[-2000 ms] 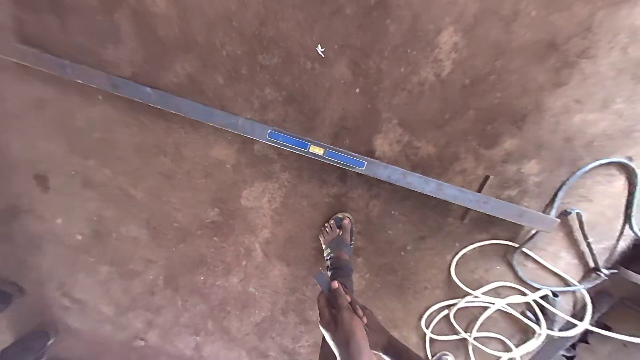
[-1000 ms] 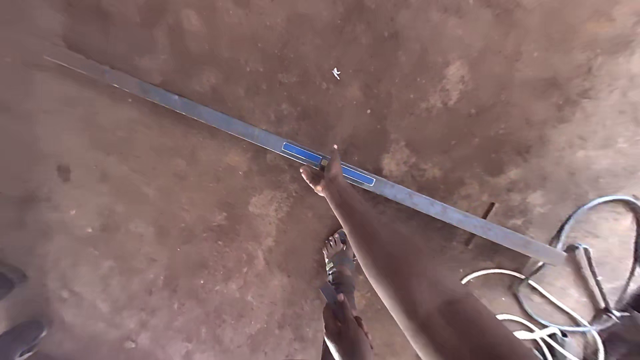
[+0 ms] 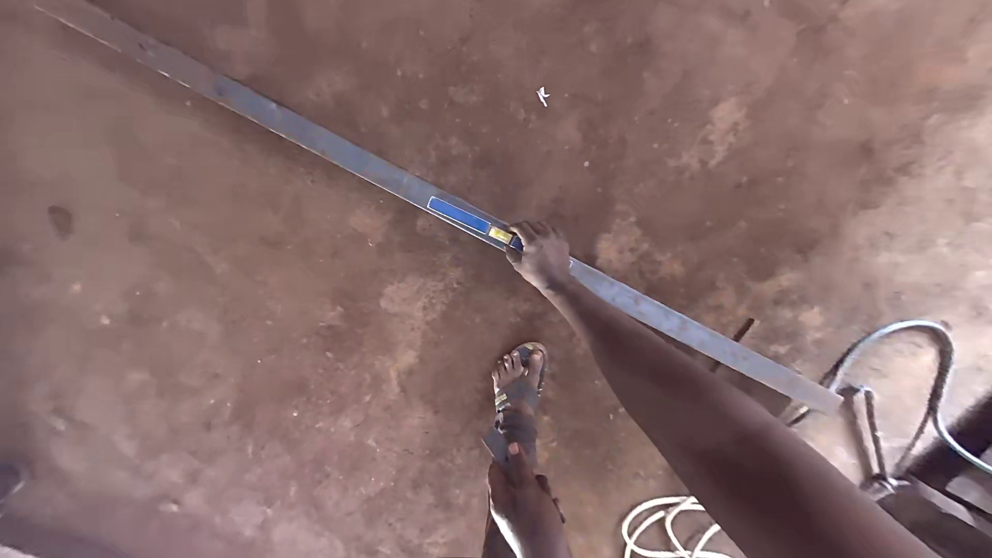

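A long, flat grey metal bar (image 3: 333,147) runs diagonally across the view, with a blue section and a small yellow part near its middle. My right hand (image 3: 540,249) grips the bar just right of the yellow part, fingers over the far edge and thumb at the near edge, covering much of the right blue part. Whether the bar touches the floor cannot be told. Low in the middle, my left hand (image 3: 523,496) holds a small dark flat piece (image 3: 496,446), thumb on top, above my sandalled foot (image 3: 521,380).
On the right, a grey-blue cable (image 3: 944,364) loops beside a dark metal object (image 3: 872,434). A coiled white rope or hose (image 3: 659,515) lies lower down. A thin rusty rod (image 3: 744,329) shows under the bar's right part. A white scrap (image 3: 542,96) lies on the floor beyond.
My right hand, out of view two seconds ago, reached the bar's middle with fingers spread and now is closed around it. The bar slopes more steeply in view. My left hand keeps the dark piece.
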